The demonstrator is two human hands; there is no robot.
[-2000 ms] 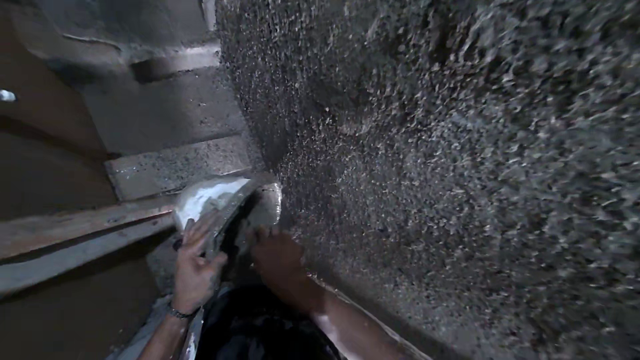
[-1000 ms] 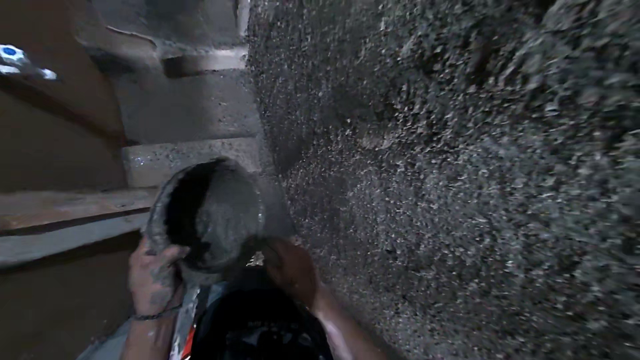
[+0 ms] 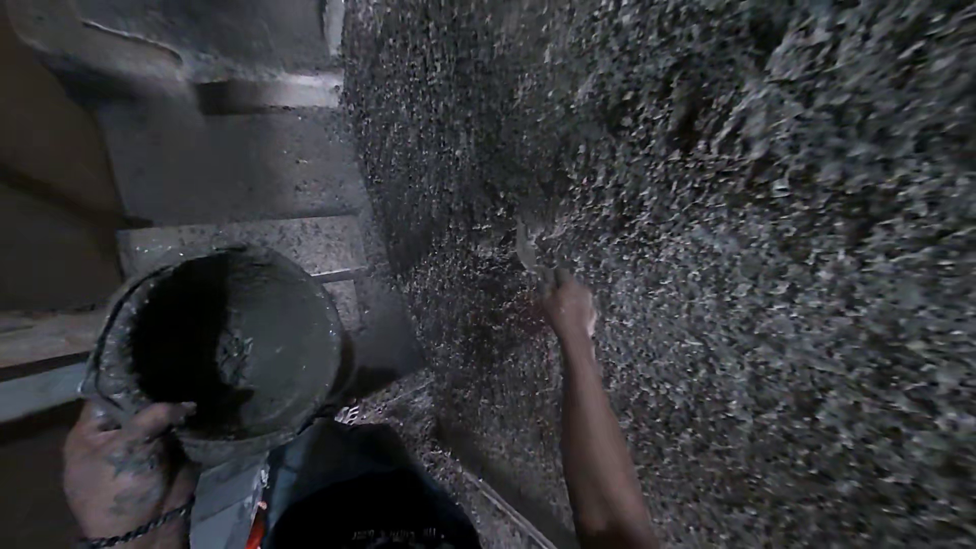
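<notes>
My left hand [image 3: 126, 465], smeared with grey mortar, grips the rim of a mortar-caked bucket [image 3: 324, 328] at the lower left. The bucket is tilted so its mouth faces me; grey wet mix [image 3: 278, 343] shows inside, and its left part lies in dark shadow. My right hand [image 3: 568, 301] is stretched out to the rough, pebbly mortar wall [image 3: 724, 328]. It is closed around a small tool, apparently a trowel [image 3: 526, 245], whose blade is blurred and lies close to the wall surface.
Concrete stair steps [image 3: 236, 168] run up the left side beside the wall. A wooden board [image 3: 46, 335] and a pale bar [image 3: 42, 393] lie at the far left. My dark clothing [image 3: 374, 488] fills the bottom middle. A thin strip [image 3: 507, 507] runs along the wall's foot.
My right hand has moved from beside the bucket out to the wall on the right. The bucket, earlier seen from its side with a pale patch, has turned its mouth toward me.
</notes>
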